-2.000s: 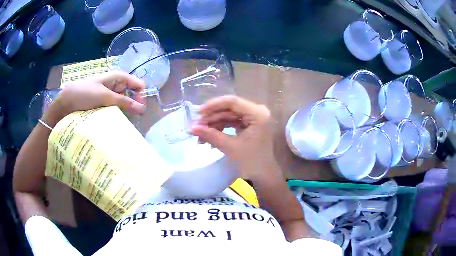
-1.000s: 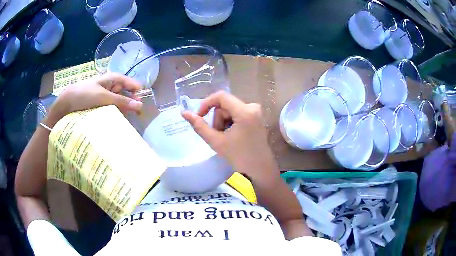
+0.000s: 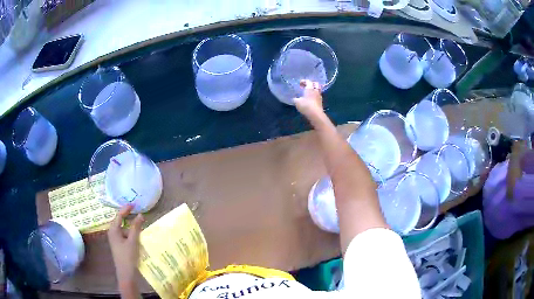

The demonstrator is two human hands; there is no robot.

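My right hand (image 3: 310,96) is stretched forward over the dark green belt, its fingers at the rim of a clear cup-shaped housing with a milky white part (image 3: 290,76). My left hand (image 3: 125,236) is low at the left, its fingertips by the lower end of another housing (image 3: 137,184) on the cardboard; whether they grip it is unclear. A curled yellow label sheet (image 3: 175,251) is just right of my left hand; its hold is unclear. A second yellow label sheet (image 3: 79,204) lies flat on the cardboard, partly behind that housing.
More housings stand on the belt (image 3: 170,131) and in a cluster on the cardboard (image 3: 234,193) at right. A teal bin (image 3: 477,245) of white parts is at lower right. A phone (image 3: 57,52) lies on the white shelf. Another person's purple clothing (image 3: 503,193) shows at right.
The large housing has gone from my lap, and one is now on the belt at my right hand. My right arm has reached forward. My left hand has moved down. The view has shifted forward.
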